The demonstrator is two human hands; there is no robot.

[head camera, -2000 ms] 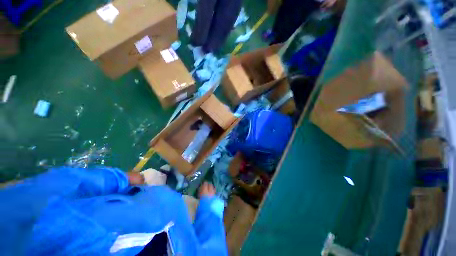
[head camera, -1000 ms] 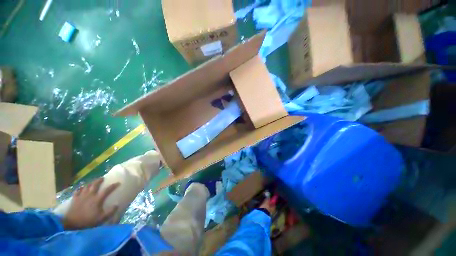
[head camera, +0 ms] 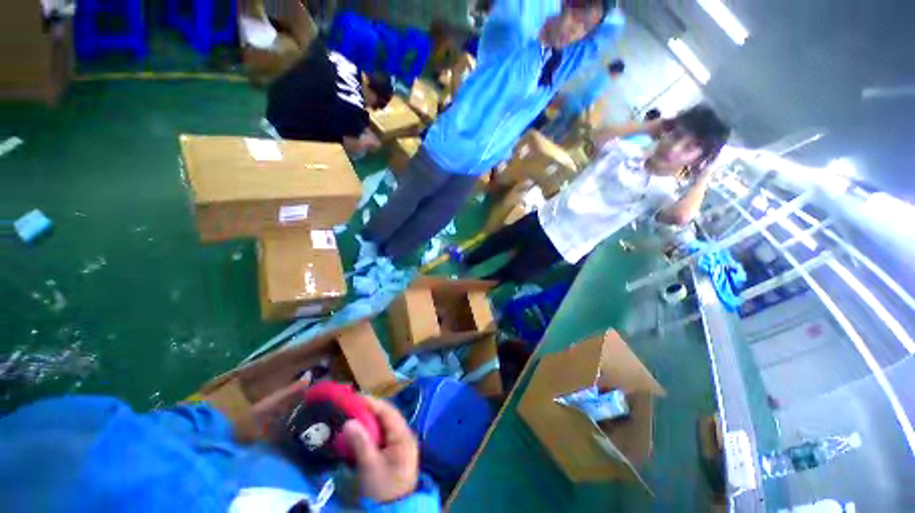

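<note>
My right hand (head camera: pixel 384 451) is shut on a small red-and-black device (head camera: pixel 339 421), with a round black body, a white patch and a bright red curved part, held low in front of me. My left hand (head camera: pixel 266 409) is at the device's left side, partly blurred and partly behind it. Whether its fingers grip the device cannot be told. An open carton (head camera: pixel 363 358) lies just beyond my hands, partly hidden by them.
A blue bin (head camera: pixel 448 421) stands right of my hands. Closed cartons (head camera: pixel 271 187) sit on the green floor beyond. Light-blue strips (head camera: pixel 375 282) litter the floor. An open carton (head camera: pixel 592 401) sits on the green bench at right. Several people are beyond, two standing close by.
The view has risen from the floor cartons to the wider room. My right hand has come up from beside the blue bin with the red-and-black device, and my left hand has moved to its side.
</note>
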